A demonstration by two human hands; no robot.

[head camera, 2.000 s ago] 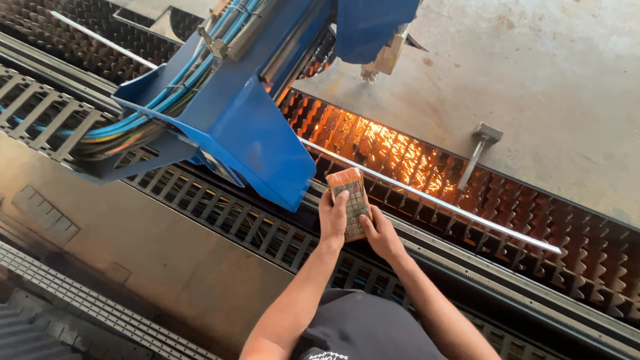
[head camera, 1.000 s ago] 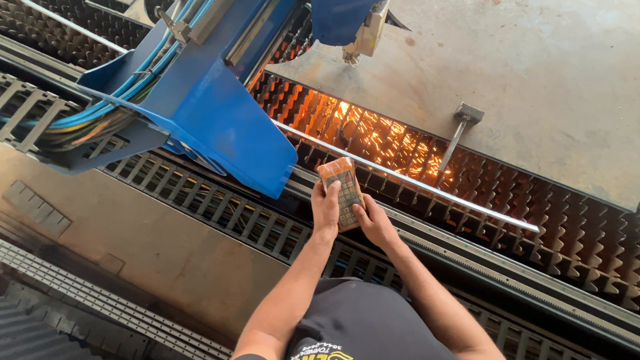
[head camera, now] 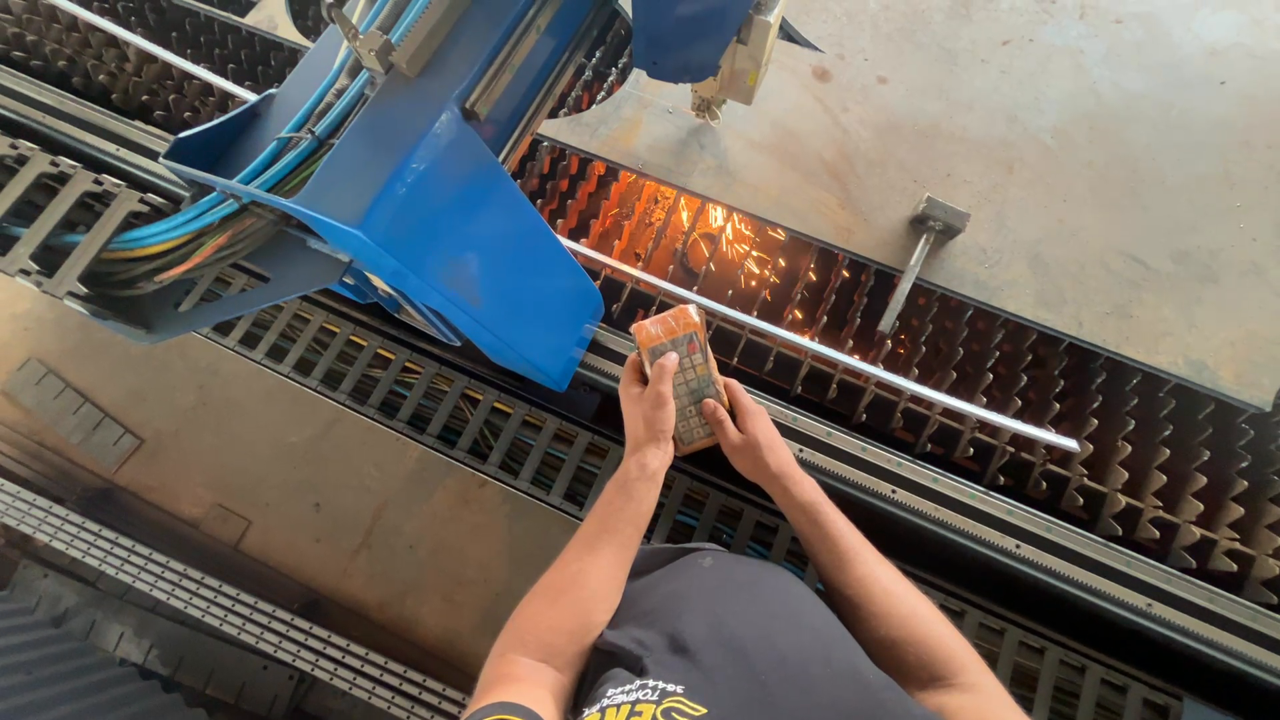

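A handheld keypad controller (head camera: 683, 380) with an orange case, wrapped in clear plastic, is held in both hands at the middle of the view. My left hand (head camera: 650, 405) grips its left side, the thumb on the upper keys. My right hand (head camera: 745, 430) holds its lower right side, with the thumb near the keys. Just beyond the hands, orange sparks (head camera: 735, 240) glow among the toothed metal slats (head camera: 1130, 470) of a cutting table. The cutting head (head camera: 735, 65) hangs over a large metal sheet (head camera: 1020, 110) at the upper middle.
A blue machine gantry (head camera: 480, 220) with blue hoses (head camera: 290, 160) stands at the upper left. A thin metal bar (head camera: 850, 355) lies across the slats. A hammer-like metal tool (head camera: 940, 218) rests at the sheet's edge. A cable chain (head camera: 430, 405) and guide rail (head camera: 980, 515) run diagonally past me.
The sparks continue below the sheet's edge. Both hands keep hold of the controller. My left thumb now lies on its upper keys, a little changed in position.
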